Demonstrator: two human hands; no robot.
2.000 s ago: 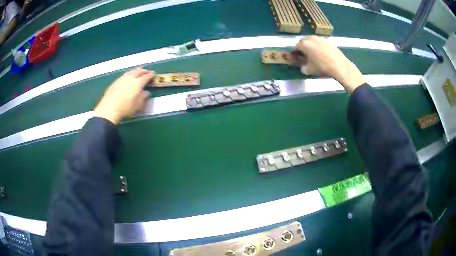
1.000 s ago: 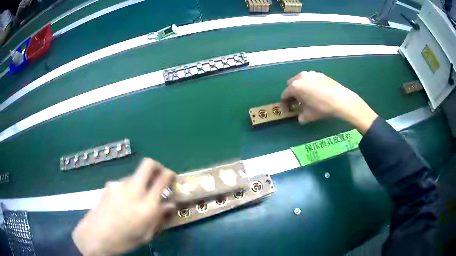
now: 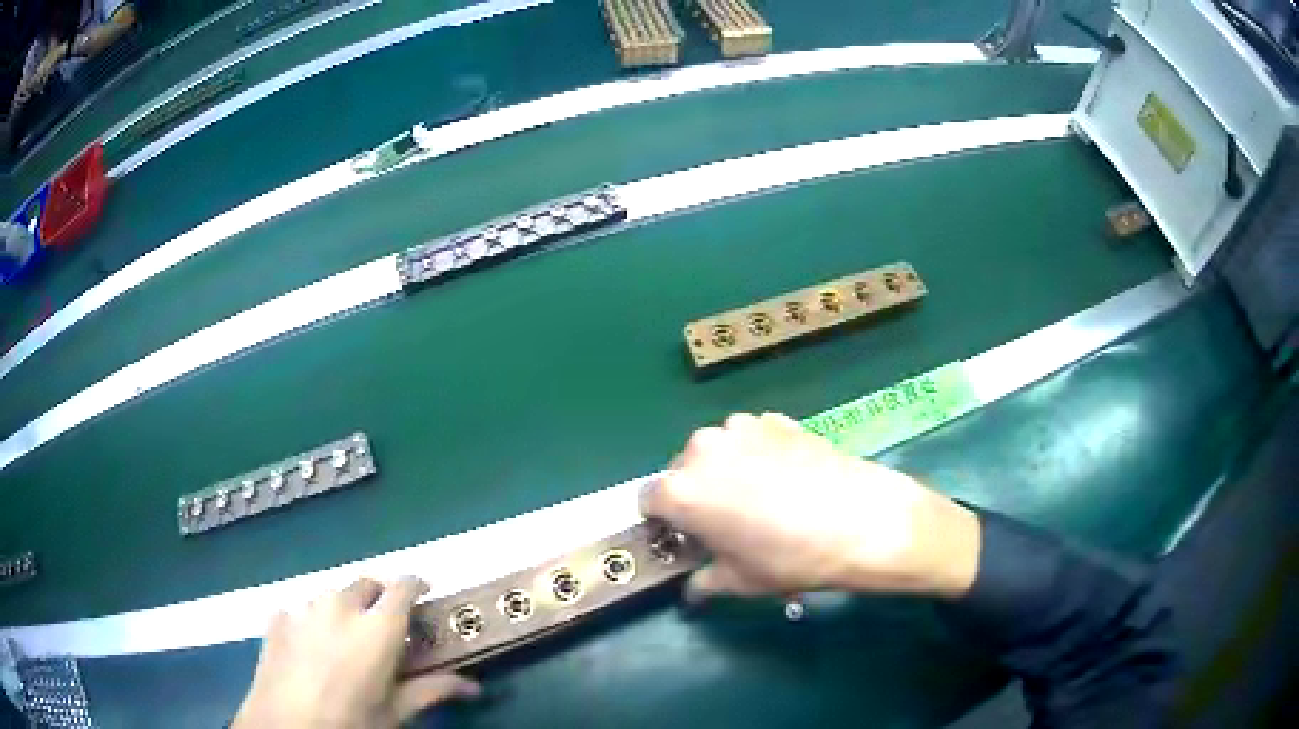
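Observation:
A bronze plate (image 3: 564,584) with ringed sockets lies tilted along the near bench edge, between my hands. My left hand (image 3: 349,648) grips its left end. My right hand (image 3: 798,513) grips its right end, its fingers hiding part of the last socket. A second bronze plate (image 3: 805,316) with six ringed sockets lies on the green belt beyond my right hand. A grey carrier plate (image 3: 278,486) with six small silver discs lies on the belt at the left.
A dark open plate (image 3: 513,237) lies on the middle white strip. A green label (image 3: 898,410) is on the near strip. Stacked bronze bars (image 3: 641,32) stand at the far edge. A white box (image 3: 1175,128) is at right, a red bin (image 3: 74,197) at far left.
My right hand has let go of the bronze plate on the belt and come down to the near plate. The upper plate that my left hand held over it no longer shows separately.

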